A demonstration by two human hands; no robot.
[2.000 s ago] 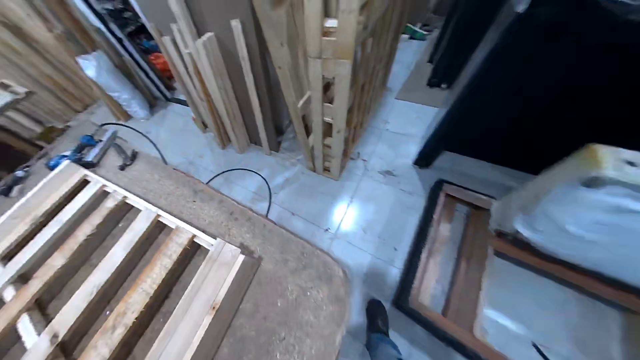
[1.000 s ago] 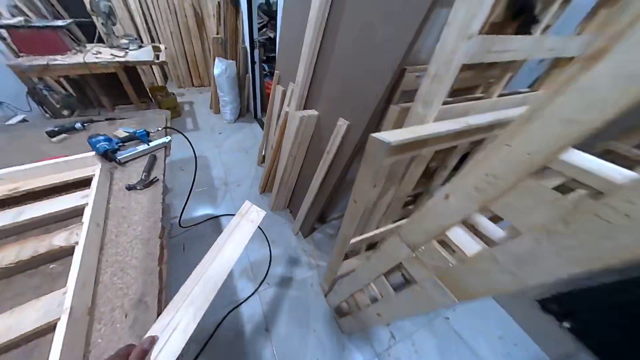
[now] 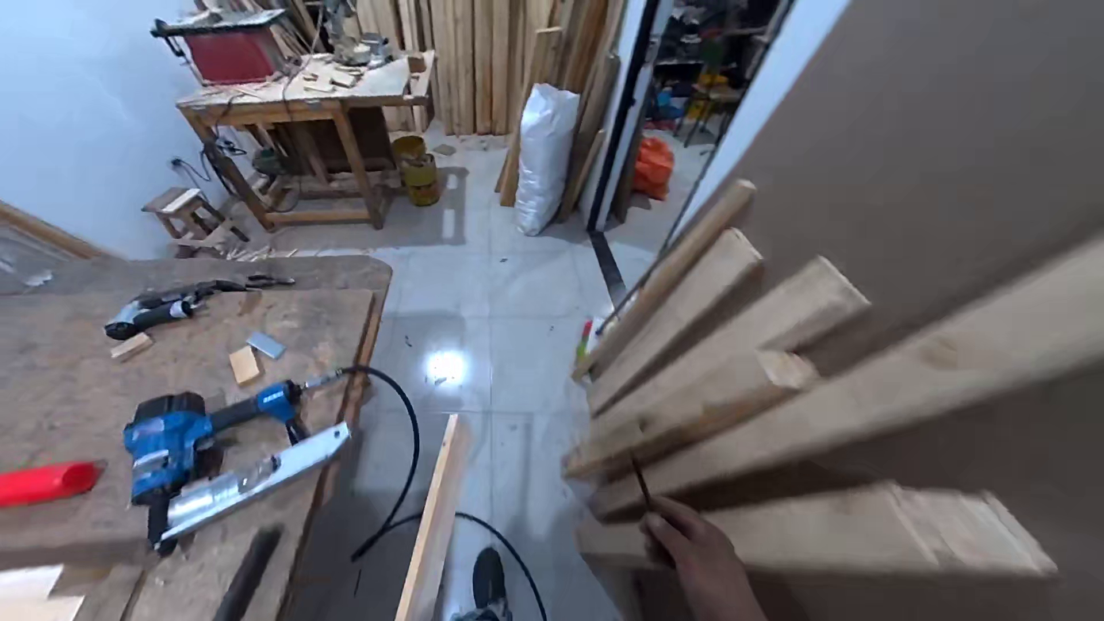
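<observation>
My right hand (image 3: 690, 543) is at the lower right, its fingers closed on a thin dark stick-like object (image 3: 641, 481), in front of wooden boards (image 3: 716, 388) that lean on a brown panel. A narrow wooden board (image 3: 435, 517) rises from the bottom edge near the middle; what holds its lower end is out of view, and my left hand does not show. On the workbench at left lie a blue pneumatic nailer (image 3: 172, 448) with a black air hose (image 3: 412, 431), a red object (image 3: 52, 483) and the dark handle of a tool (image 3: 248, 573).
The workbench edge (image 3: 366, 345) runs along the left, with a second air tool (image 3: 155, 310) near its far end. The hose loops over the tiled floor (image 3: 526, 345). Farther back stand a wooden table (image 3: 285, 112), a yellow bucket (image 3: 421, 177), a white sack (image 3: 548, 159) and a doorway.
The view has swung left and moved up to the leaning boards. My right hand has come into view beside them. A hand seen earlier at the lower end of a board is out of view.
</observation>
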